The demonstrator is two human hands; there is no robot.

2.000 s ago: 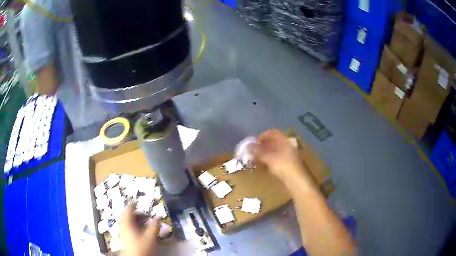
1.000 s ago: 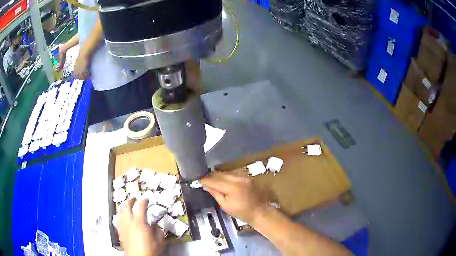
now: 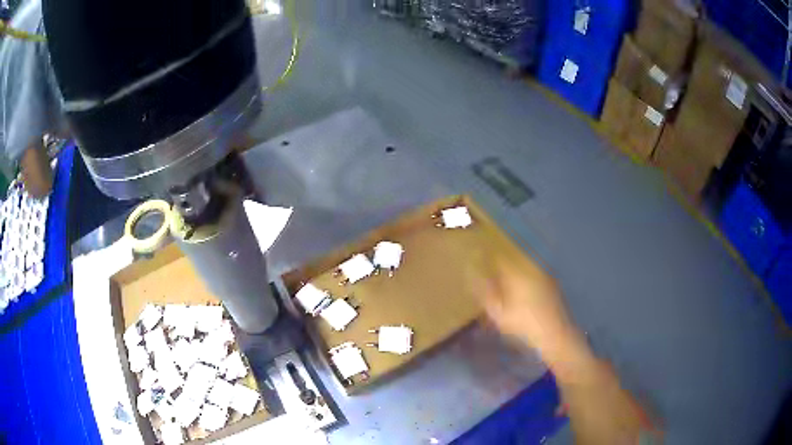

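My right hand [image 3: 525,300] is blurred over the right edge of the right-hand cardboard tray [image 3: 425,287]; whether it holds anything is unclear. Several small white pronged parts [image 3: 395,339] lie spread in this tray. My left hand is out of view. The left-hand tray [image 3: 156,285] holds a dense pile of similar white parts [image 3: 195,382]. The grey cylindrical horn [image 3: 230,278] points down between the trays, its tip close to the dark fixture [image 3: 273,341]. No part can be made out under it. The slotted metal plate [image 3: 304,395] is in front.
The black machine head [image 3: 156,78] hangs at upper left. A yellowish tape roll [image 3: 149,227] and a white triangular scrap [image 3: 268,223] lie behind the trays. A person's arm [image 3: 36,169] and rows of white parts [image 3: 24,235] are at far left. Blue bins [image 3: 584,52] and cartons [image 3: 638,113] stand at right.
My right hand has moved from beneath the horn to the right side of the right-hand tray. My left hand has left the pile and the picture. The camera view has shifted.
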